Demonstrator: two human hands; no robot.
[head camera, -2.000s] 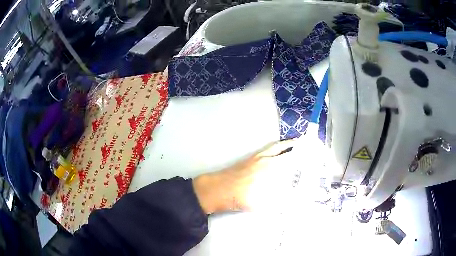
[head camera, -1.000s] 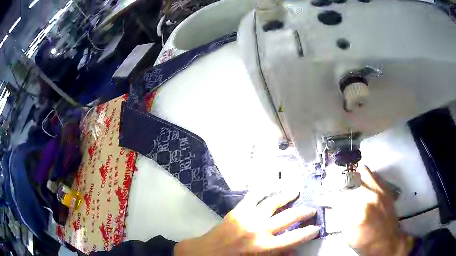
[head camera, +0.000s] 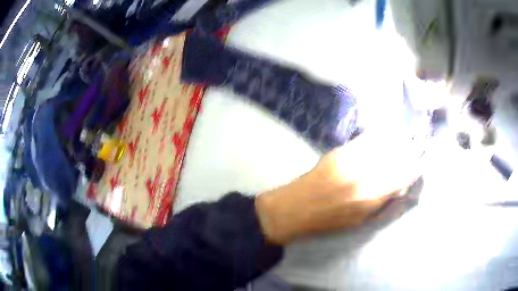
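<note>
A dark navy patterned denim piece lies on the white table, running from the tan paper's top right corner down to my left hand. My left hand is at the piece's right end, left of the needle area; lamp glare washes out its fingers, so whether they grip the cloth cannot be told. The sewing machine's white head is at the upper right, with the blurred presser foot and needle area in bright glare. My right hand is not visible.
Tan paper with red lettering covers the left board. A small bottle with yellow contents stands on its left edge, beside dark blue and purple cloth. The white table has a curved back edge.
The view has shifted right and blurred. My right hand, near the needle a second ago, is no longer seen. My left hand no longer lies flat with spread fingers beside the presser foot.
</note>
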